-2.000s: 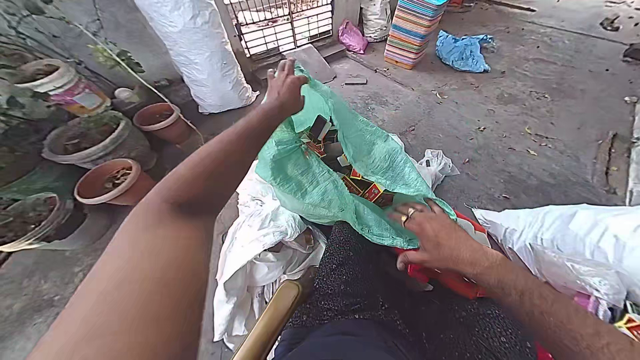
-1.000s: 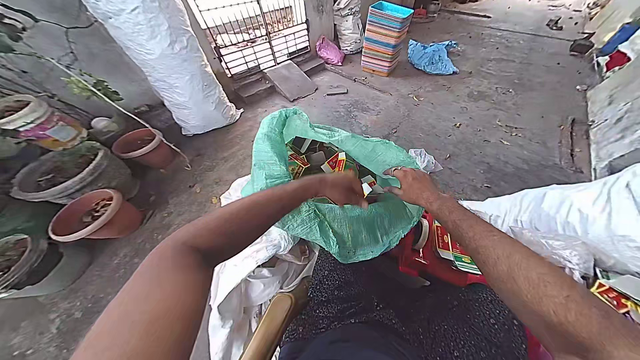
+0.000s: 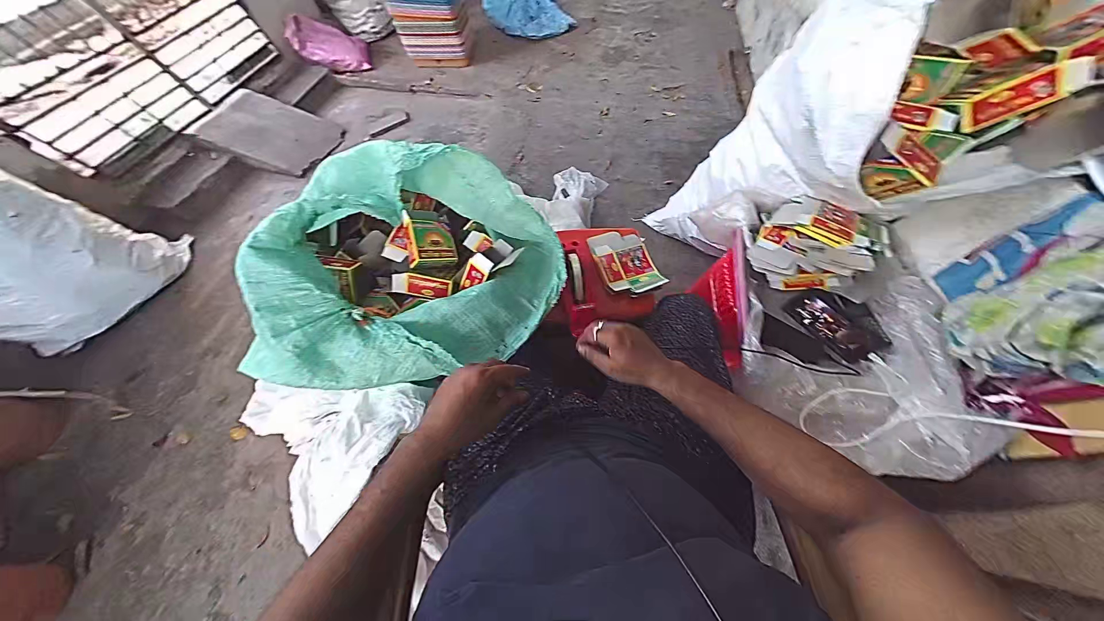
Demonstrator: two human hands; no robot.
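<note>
My left hand [image 3: 479, 398] is over my lap, just below the rim of a green woven sack [image 3: 302, 323]. Its fingers are half bent, with nothing visible in them. My right hand [image 3: 628, 352], with a ring on it, has curled fingers at the dark patterned cloth [image 3: 694, 332] on my lap; whether it pinches the cloth cannot be told. The green sack stands with its rim rolled out, full of small printed cardboard boxes [image 3: 431, 241]. Right of it is a red plastic object [image 3: 586, 306] with a flattened printed box [image 3: 627, 261] on top.
At the right, a white sack [image 3: 802, 112] spills more boxes beside a stack of flattened boxes [image 3: 815, 244] and clear plastic sheeting [image 3: 914, 414]. White cloth [image 3: 345, 431] lies below the green sack. A stone slab [image 3: 267, 131] and a metal grille gate [image 3: 147, 69] are at upper left.
Both hands have left the green sack's rim and come back to my lap. The rim now stands wider and rounder around the boxes. The view has turned to the right.
</note>
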